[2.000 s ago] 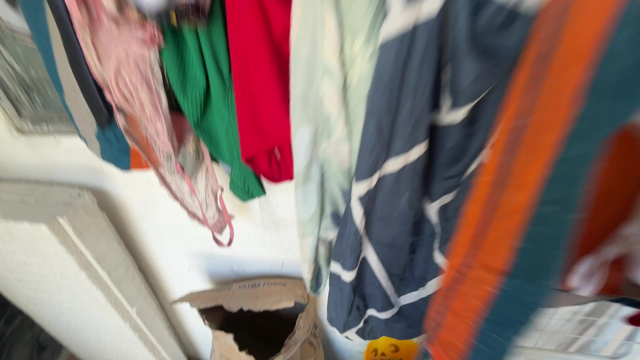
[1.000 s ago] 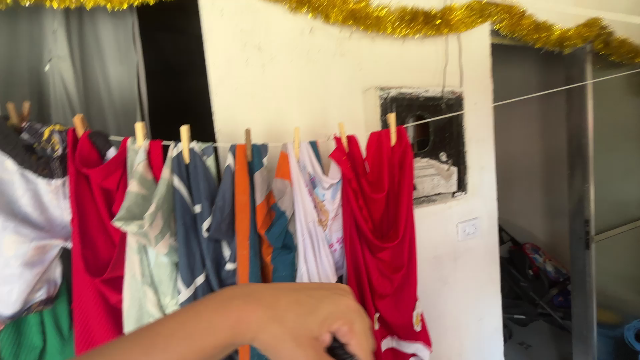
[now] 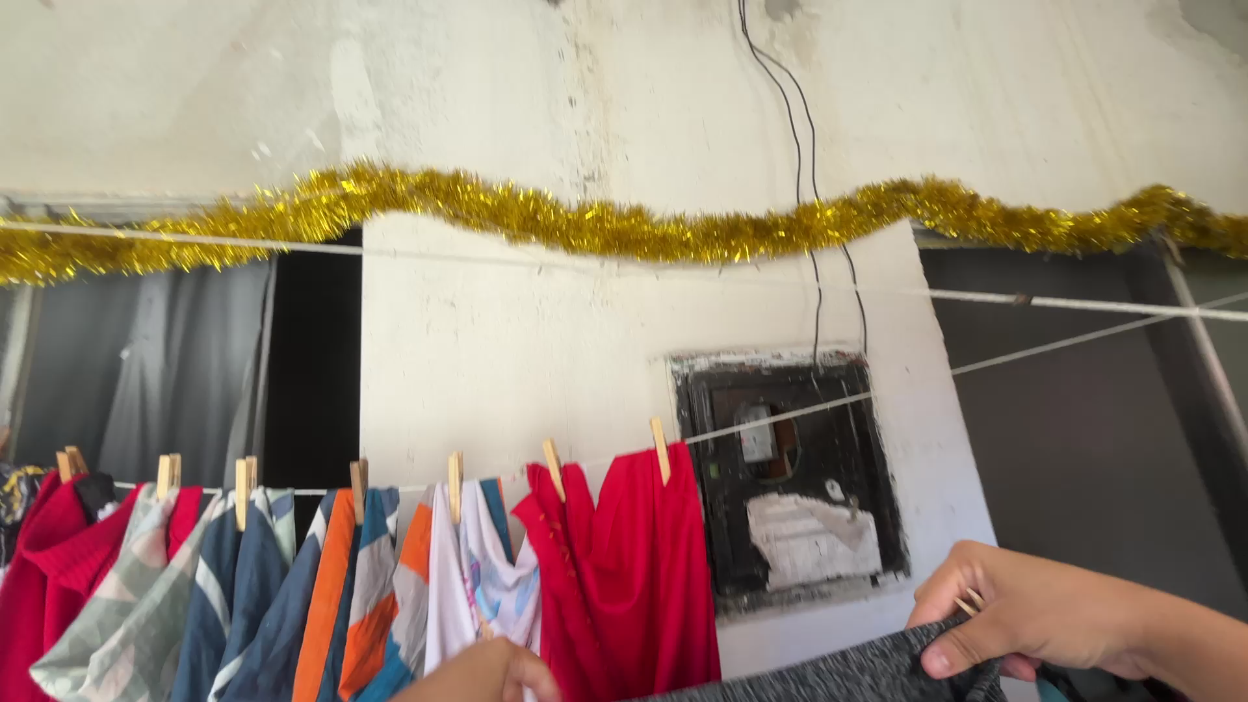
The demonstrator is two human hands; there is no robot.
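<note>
My right hand (image 3: 1014, 609), at the lower right, grips a corner of a dark grey heathered cloth garment (image 3: 829, 673) and also holds a wooden clothespin (image 3: 970, 602) between its fingers. My left hand (image 3: 497, 673) is at the bottom edge, partly cut off, near the garment's left end; its fingertips are out of frame. Behind them a red garment (image 3: 634, 565) hangs from a white clothesline (image 3: 780, 419), held by a wooden clothespin (image 3: 661, 451). Left of it hang a white printed garment (image 3: 487, 585), an orange, blue and grey one (image 3: 375, 595) and several others.
A second white line (image 3: 1072, 303) crosses above, near a gold tinsel garland (image 3: 624, 234). On the wall behind is a black recessed electrical box (image 3: 790, 487) with loose wires (image 3: 814, 146). Dark openings flank the wall, with a grey curtain (image 3: 185, 361) at left.
The view has swung up from the hanging clothes. A forearm and hand crossed the lower middle a second ago; now both hands show low in view, with the grey garment.
</note>
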